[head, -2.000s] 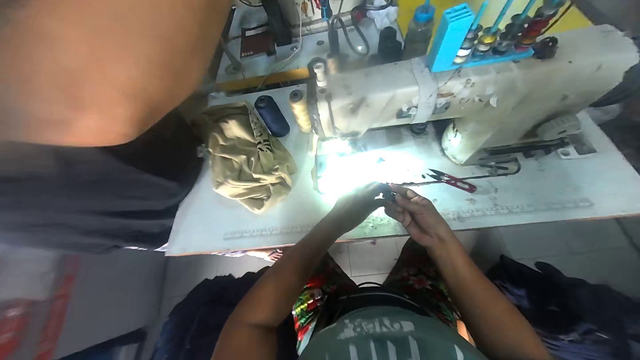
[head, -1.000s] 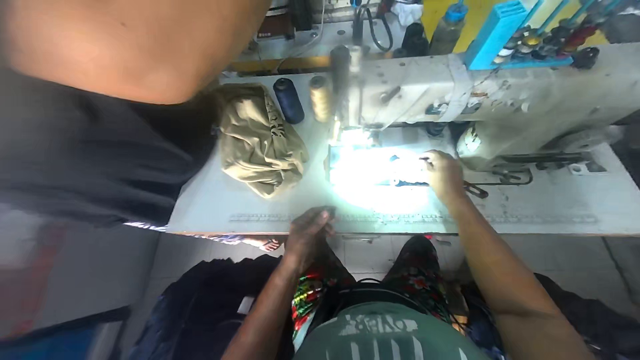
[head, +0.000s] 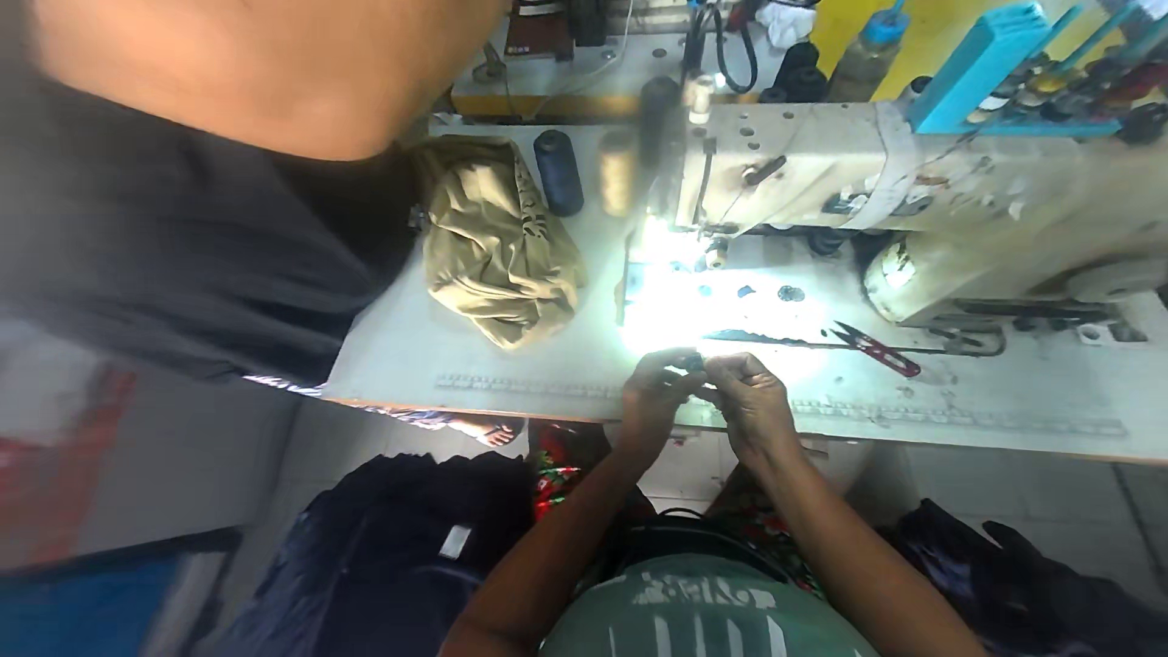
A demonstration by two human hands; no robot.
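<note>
My left hand and my right hand meet at the front of the white sewing table, below the lit needle area. Between their fingertips is a small dark object, too small to identify. Behind them stands an industrial sewing machine, its bed washed out by bright light. A few small dark pieces, one a round dark disc, lie on the bed. Red-handled thread snips lie to the right of my right hand.
Khaki cloth lies on the left of the table, beside a navy thread cone and a cream thread cone. A blue thread rack sits atop the machine. Another person's arm and dark clothing fill the upper left.
My right hand has come back from the machine bed to the table's front, and my left hand has risen from the edge to meet it. The fingertips now hold a small dark object together.
</note>
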